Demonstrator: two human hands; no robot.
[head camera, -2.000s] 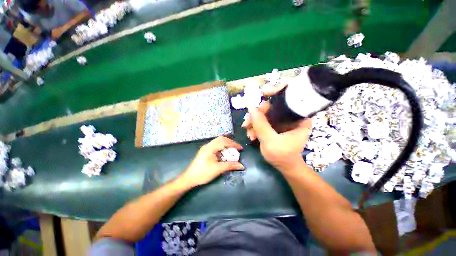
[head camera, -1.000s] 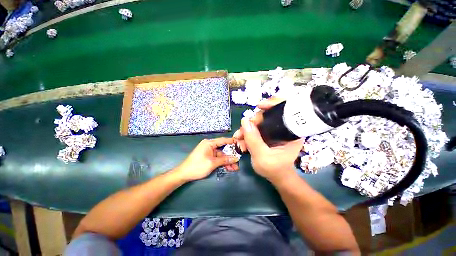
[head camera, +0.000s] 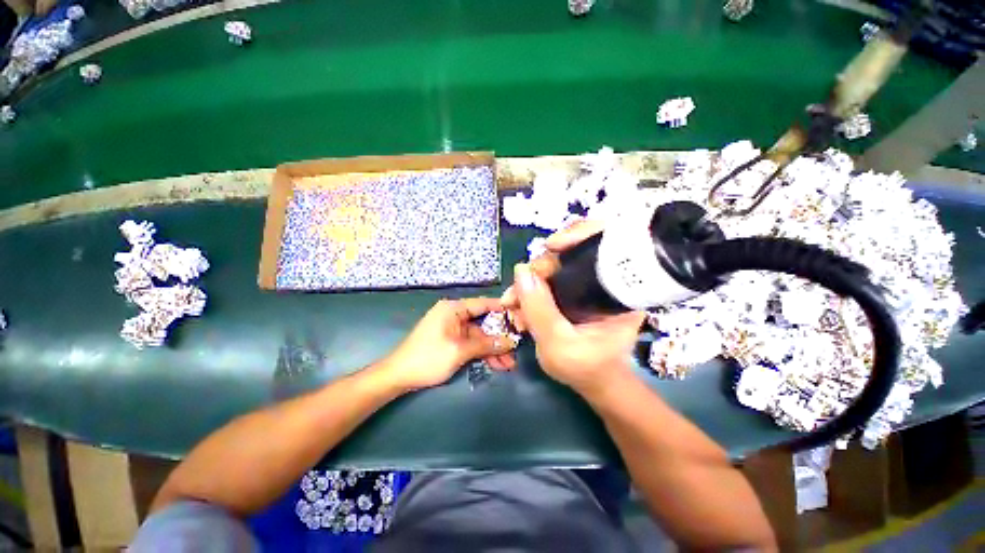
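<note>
My left hand (head camera: 448, 344) holds a small white assembly (head camera: 496, 325) between thumb and fingers, just above the dark green bench. My right hand (head camera: 572, 324) grips the black electric screwdriver (head camera: 621, 265), which has a white label and lies tilted with its front end toward the assembly. The driver tip and any screw are hidden by my fingers. The screw tray (head camera: 389, 229), a shallow cardboard box of blue-white grains with a yellowish patch, sits behind my left hand.
A large heap of white parts (head camera: 853, 238) lies right, under the black hose (head camera: 880, 313). A metal hook (head camera: 751, 184) hangs above it. A smaller cluster (head camera: 162, 283) lies left. Single parts ride the green conveyor (head camera: 432, 86). A blue bin (head camera: 292, 518) of round whitish parts is below the bench edge.
Over the two seconds, my right hand and the screwdriver came down and left to the assembly in my left fingers. Since one second ago they shifted slightly left. Parts on the belt moved left.
</note>
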